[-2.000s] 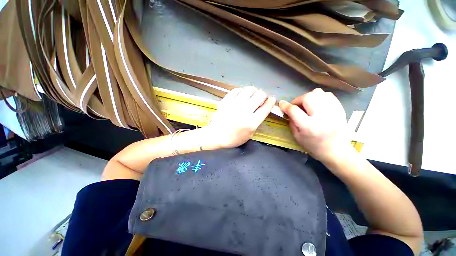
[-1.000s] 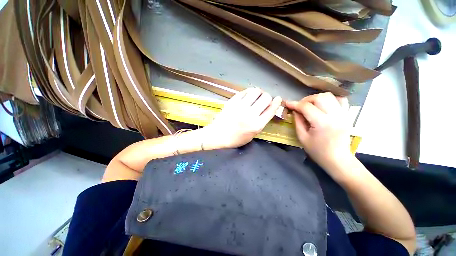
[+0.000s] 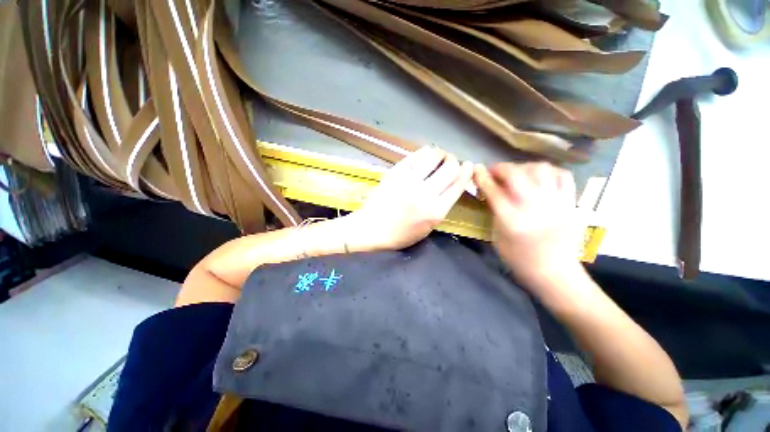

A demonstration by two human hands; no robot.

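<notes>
A brown leather strap (image 3: 338, 129) with a white line runs from the pile at left to my hands, over the grey board. My left hand (image 3: 415, 196) holds the strap near its end, fingers pressed together on it. My right hand (image 3: 534, 211) is blurred, its thumb and fingertips pinched at the strap's end beside the left fingertips. A small white piece (image 3: 471, 190) shows between the two hands. What exactly the right fingertips grip is mostly hidden.
Looped straps (image 3: 181, 110) are piled at left. Loose strap ends (image 3: 507, 67) fan out beyond my hands on the grey board (image 3: 295, 63). Yellow guide bars (image 3: 317, 181) lie along the near edge. A hammer (image 3: 690, 186) lies at right, with a pale tape roll (image 3: 733, 29) beyond it.
The right hand has shifted slightly and now blurs at the strap end. The left hand keeps its hold. One fanned strap end has moved a little.
</notes>
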